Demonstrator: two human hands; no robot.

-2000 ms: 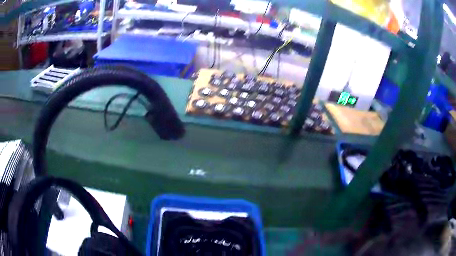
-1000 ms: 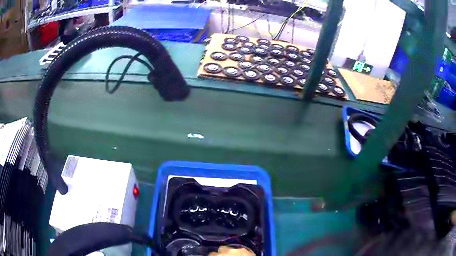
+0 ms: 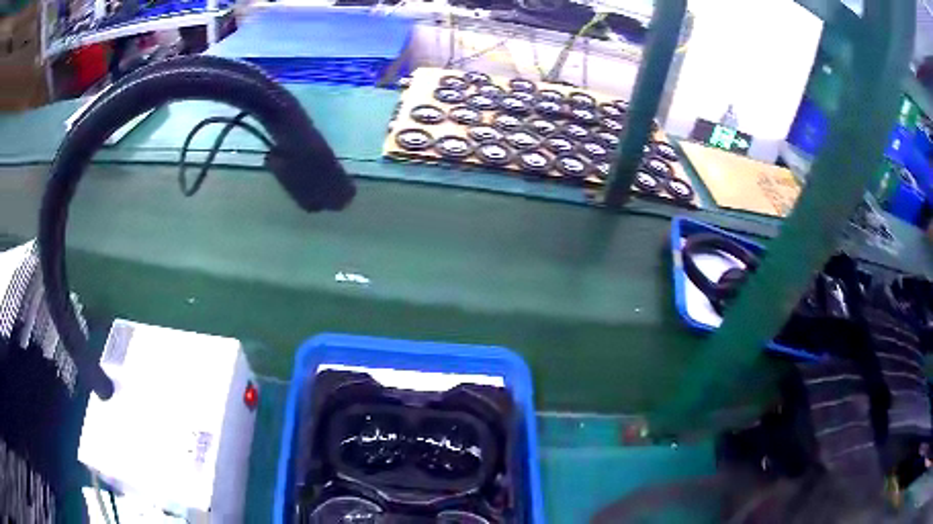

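Observation:
A blue tray (image 3: 414,353) lies at the bottom centre, its near end cut off by the frame edge. A glossy black blister tray (image 3: 409,394) with round hollows sits in it over a white sheet. Two round shapes show at its near end, partly cut off. Neither of my hands is in view. A second blue tray (image 3: 679,268) at the right holds black headphones (image 3: 706,276) and is partly hidden by a green post.
A white box (image 3: 169,409) with a red switch and a black flexible hose (image 3: 153,82) stand left. Black discs (image 3: 493,151) on brown board and a cardboard sheet (image 3: 742,176) lie behind the green conveyor (image 3: 460,256). Stacked black blister trays (image 3: 849,409) and a green post (image 3: 808,256) are right.
The black headband at the bottom left and the bit of hand at the tray's near end have gone out of view. The whole view has shifted, with things now slightly further left.

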